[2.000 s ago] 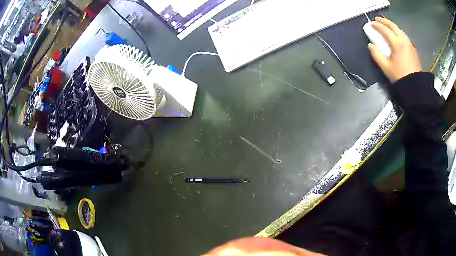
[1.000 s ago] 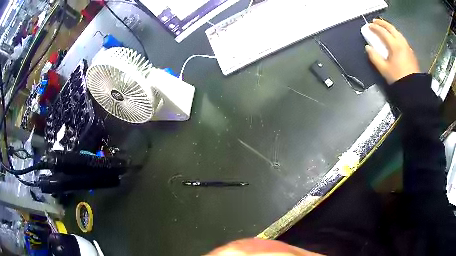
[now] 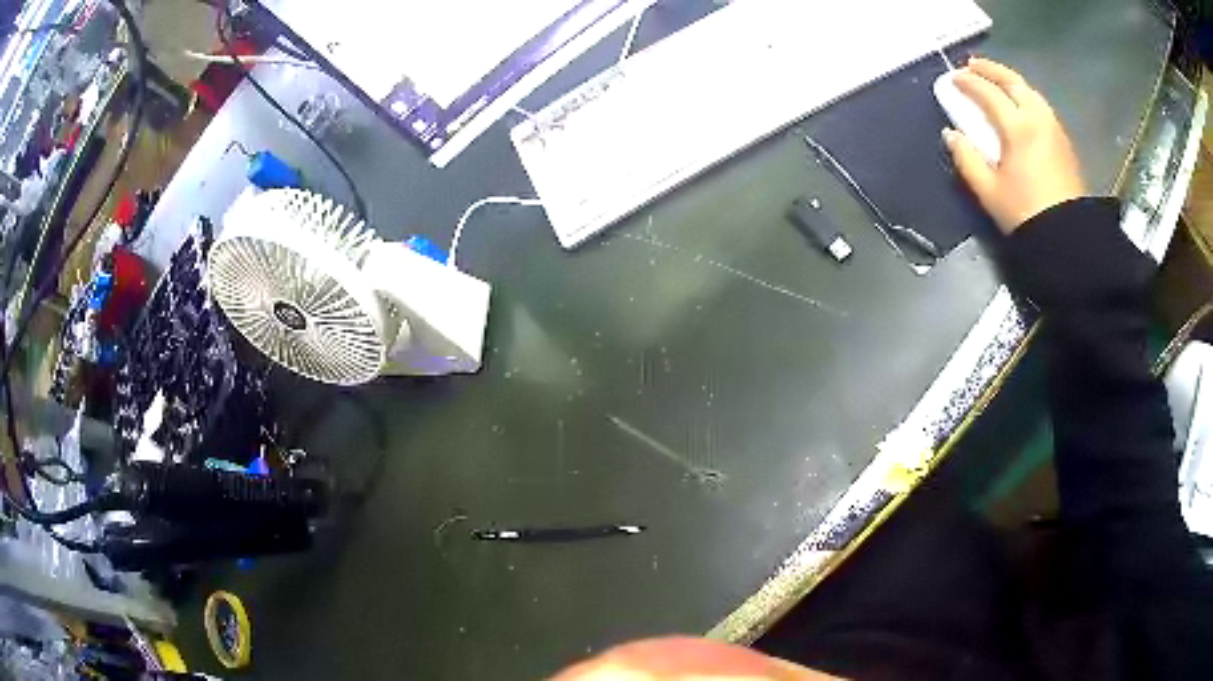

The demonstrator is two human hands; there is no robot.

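My right hand (image 3: 1022,153), bare with a black sleeve, rests over the white computer mouse (image 3: 968,117) at the upper right, fingers along its far side and thumb at its near side. The mouse lies on a dark mouse pad (image 3: 878,133). The long white keyboard (image 3: 745,93) lies left of the mouse, under the bright monitor (image 3: 426,53). No left hand can be made out. A blurred skin-coloured shape (image 3: 678,663) is cut off by the bottom edge; I cannot tell what it is.
A black stick-like tool (image 3: 559,534) lies mid-bench. A small black USB stick (image 3: 821,229) lies near the pad. A cream fan (image 3: 299,319), two black handles (image 3: 220,512) and a yellow tape roll (image 3: 228,629) are at the left. The worn bench edge (image 3: 905,459) curves at the right.
The view has shifted, so the bench items appear lower and further left, and more of the monitor shows. My right hand stays on the mouse.
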